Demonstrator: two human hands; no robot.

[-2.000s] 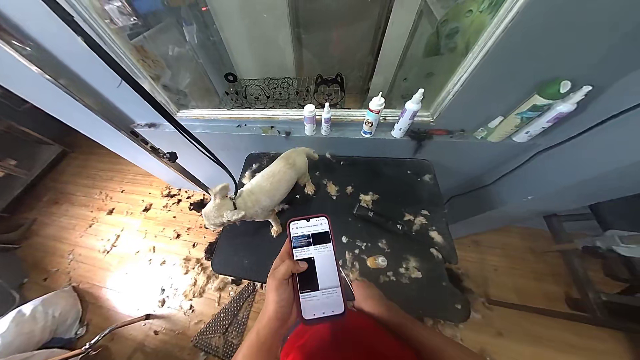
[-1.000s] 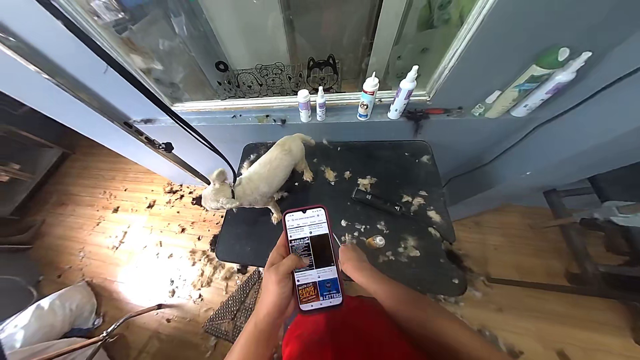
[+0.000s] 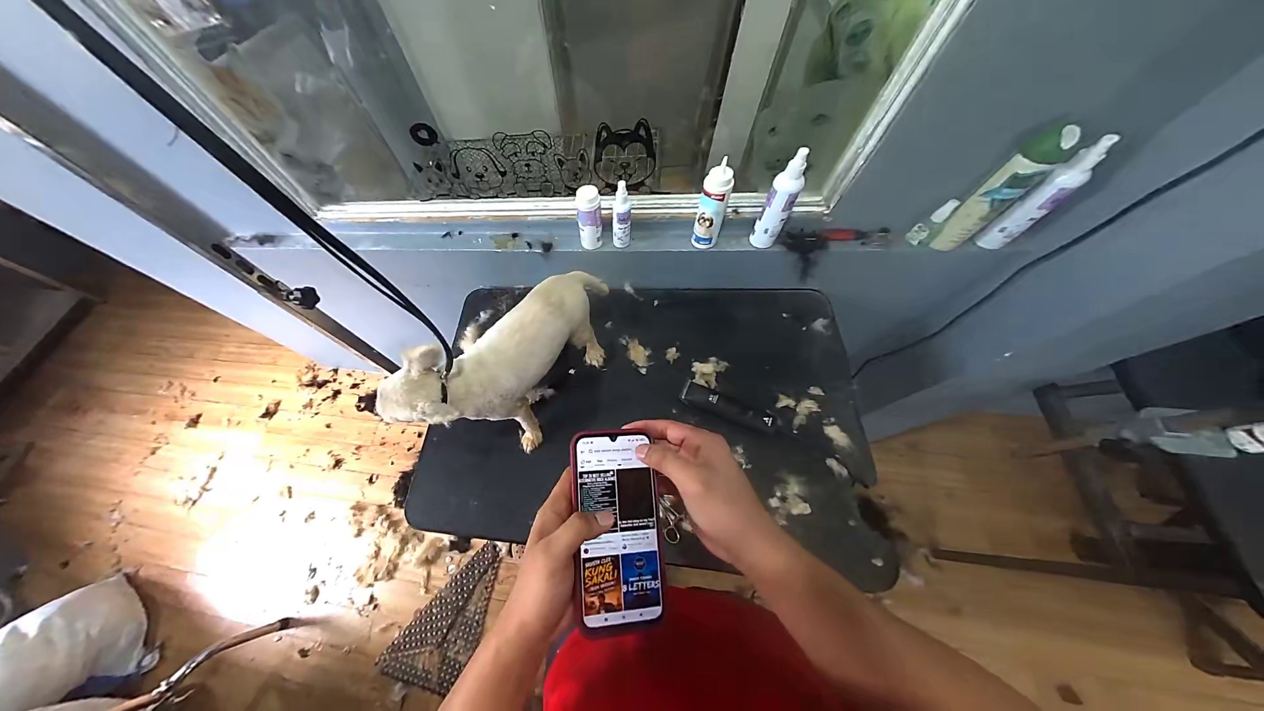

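Observation:
A smartphone in a red case (image 3: 620,533) is upright in my left hand (image 3: 558,543), whose thumb lies on the screen. My right hand (image 3: 706,484) holds the phone's upper right side, its thumb at the top of the screen. Beyond the phone a cream-coated dog (image 3: 518,346) stands on a black grooming table (image 3: 632,395), head over the left edge, a black loop (image 3: 444,380) round its neck. A black hair clipper (image 3: 731,407) lies on the table past my right hand. Metal scissors (image 3: 671,521) show partly beside the phone, below that hand.
Several bottles (image 3: 711,207) stand on the window ledge; a red-handled tool (image 3: 839,235) lies there. More bottles (image 3: 1047,193) are at the right. Cut fur (image 3: 709,371) is scattered over table and wooden floor (image 3: 267,474). A white sack (image 3: 74,632) lies lower left.
My right hand has moved up from below the phone's right side to its upper part, thumb now on the screen's top. The page on the screen has changed. The dog remains at the table's left.

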